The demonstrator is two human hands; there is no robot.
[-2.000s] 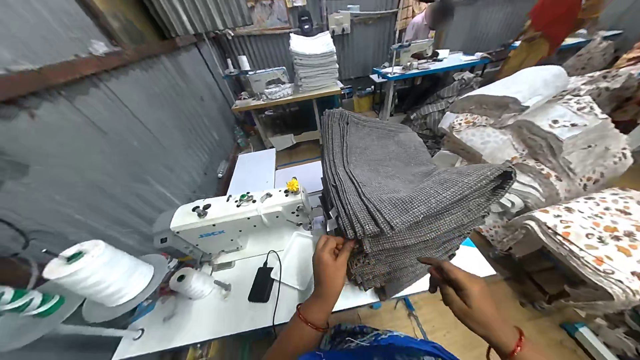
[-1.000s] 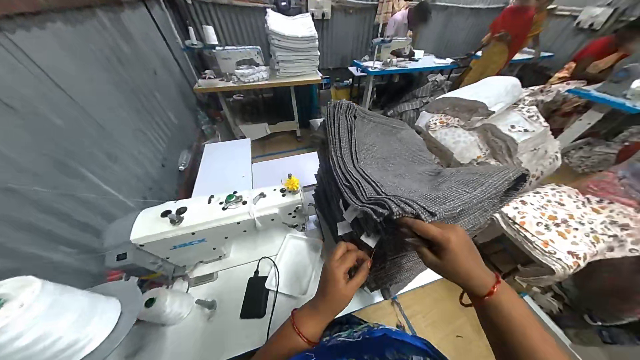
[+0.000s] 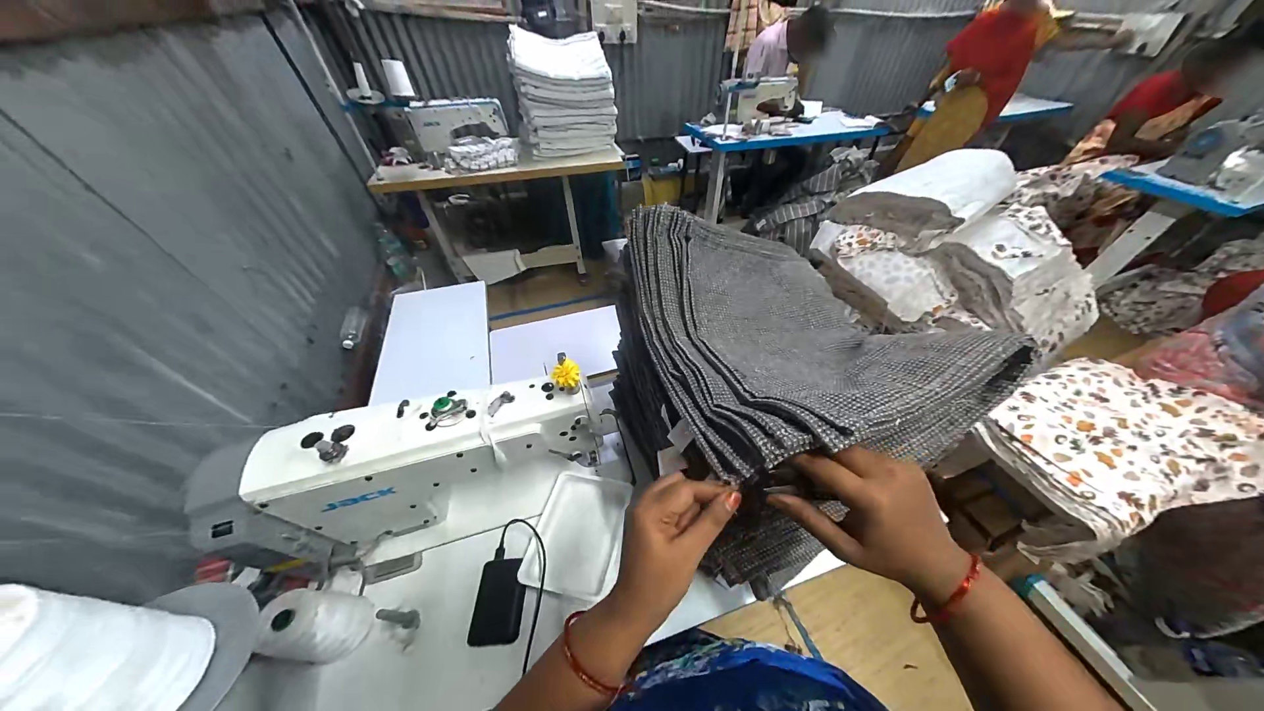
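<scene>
A thick stack of folded grey woven cloth pieces (image 3: 780, 306) lies beside the sewing machine, its upper layers draped toward the right. My left hand (image 3: 681, 523) pinches the near corner of a cloth layer between thumb and index finger. With its fingers under the raised upper layers, my right hand (image 3: 869, 504) grips the stack's near edge. Small white labels (image 3: 675, 449) show at the stack's left side. The white Jack sewing machine (image 3: 425, 464) stands left of the stack, with a yellow knob at its head end.
On the machine table are a white plastic tray (image 3: 573, 533), a black phone-like device (image 3: 497, 602) with a cable, and white thread cones (image 3: 316, 626). Printed cloth (image 3: 1136, 434) is piled at right. White folded cloth (image 3: 563, 94) stands on a rear table. Several people work at the back.
Two seconds ago my right hand was near the stack's lower front; now its fingers are under the upper layers. My left hand has shifted from the stack's left edge to its near corner.
</scene>
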